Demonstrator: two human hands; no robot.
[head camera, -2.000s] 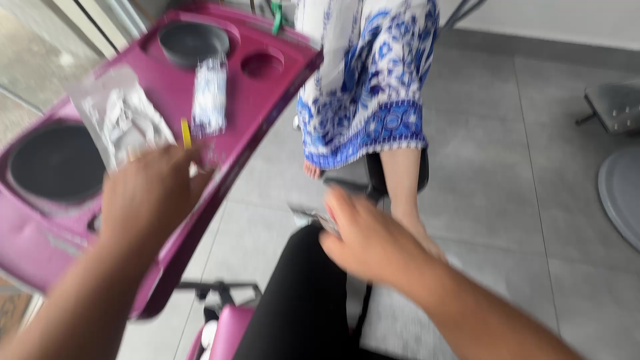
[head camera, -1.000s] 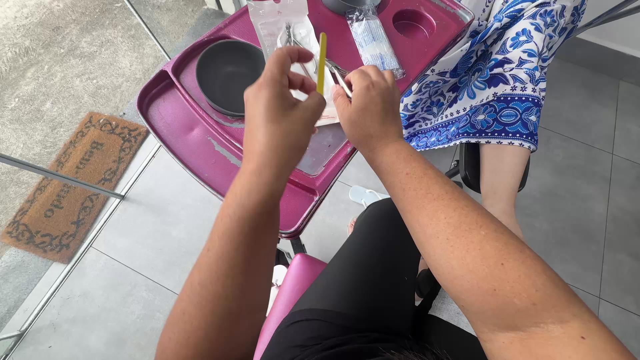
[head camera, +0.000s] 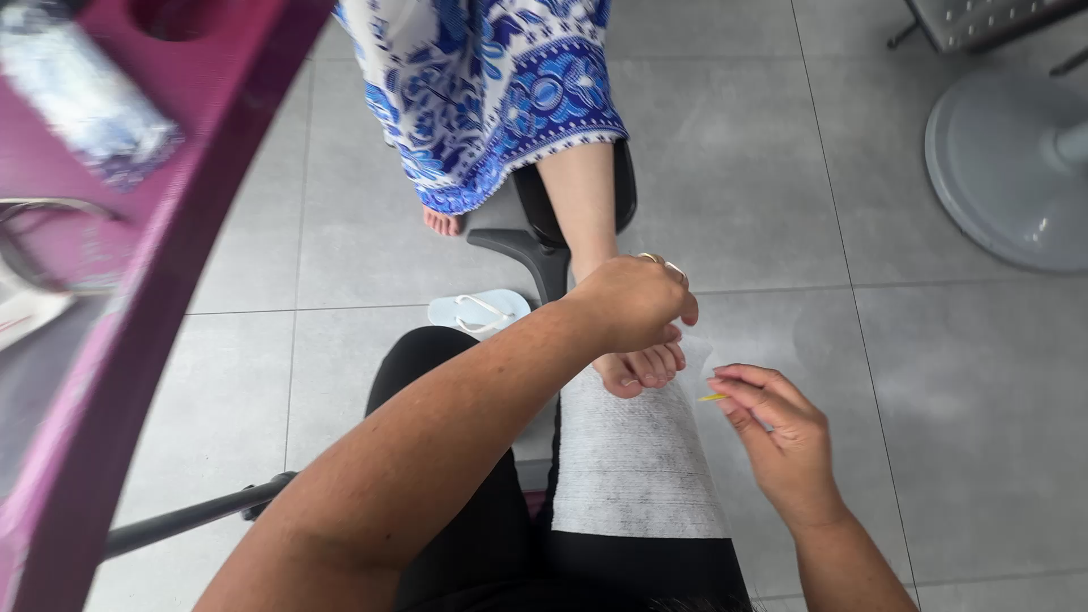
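Note:
A person's bare foot rests on a white disposable towel spread over my thigh. My left hand lies over the top of that foot, its fingers curled at the far side by the small toes. To the right of the toes, my right hand pinches a thin yellow stick between thumb and fingers; most of the stick is hidden by the fingers. The person's leg comes out from under a blue and white patterned garment.
A magenta tray table stands at the left, bearing a clear-wrapped packet and metal tools. A black footrest is behind the leg. A pale flip-flop lies on the tiled floor. A round grey base stands at the right.
Both hands have left the tray table, where they were one second ago, and are now at the foot. The yellow stick is now in my right hand. The view has shifted to the right.

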